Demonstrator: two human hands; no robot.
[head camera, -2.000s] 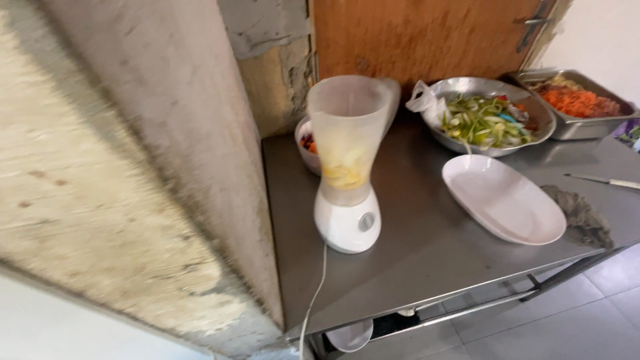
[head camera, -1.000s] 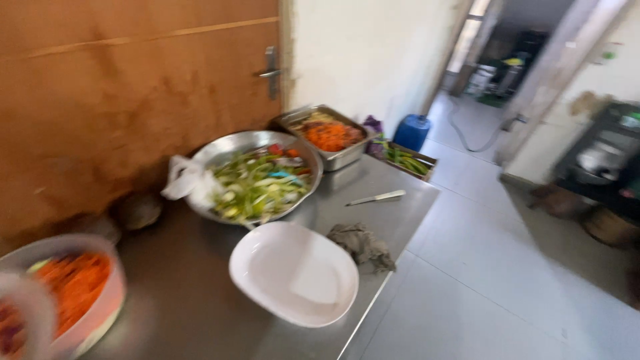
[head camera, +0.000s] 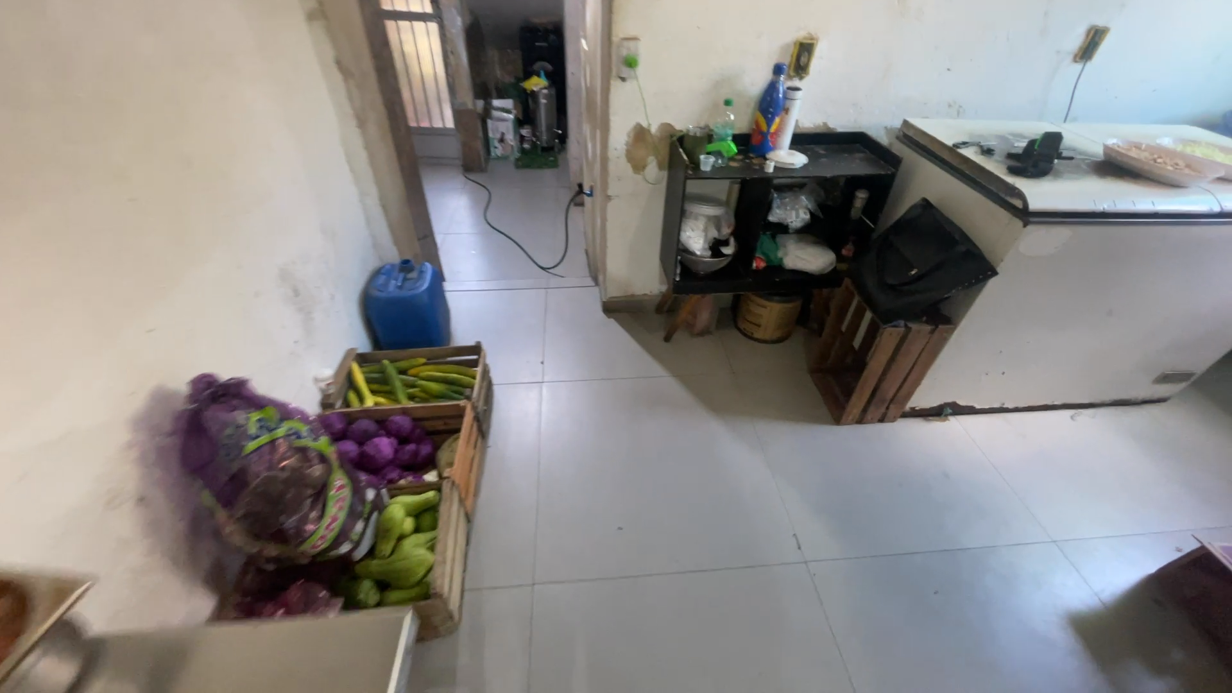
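Observation:
Neither my left hand nor my right hand shows in the head view. At the lower left is the corner of a metal table (head camera: 260, 654) with part of a steel tray (head camera: 48, 616) on it. Beyond it, wooden crates on the floor hold green squash-like vegetables (head camera: 402, 563), purple cabbages (head camera: 377, 450) and long yellow and green vegetables (head camera: 423, 382). A purple mesh sack (head camera: 279, 481) leans over the crates by the wall.
A blue plastic jerrycan (head camera: 408, 306) stands by the doorway, where a dark hose (head camera: 510, 236) crosses the floor. A black shelf unit (head camera: 818, 159), an upright wooden crate (head camera: 881, 375) with a black bag (head camera: 924, 260), and a white chest freezer (head camera: 1078, 318) line the far wall.
The view has swung far to the right, away from the blender, the bowl of cut vegetables and the white oval dish, toward the crates and far wall.

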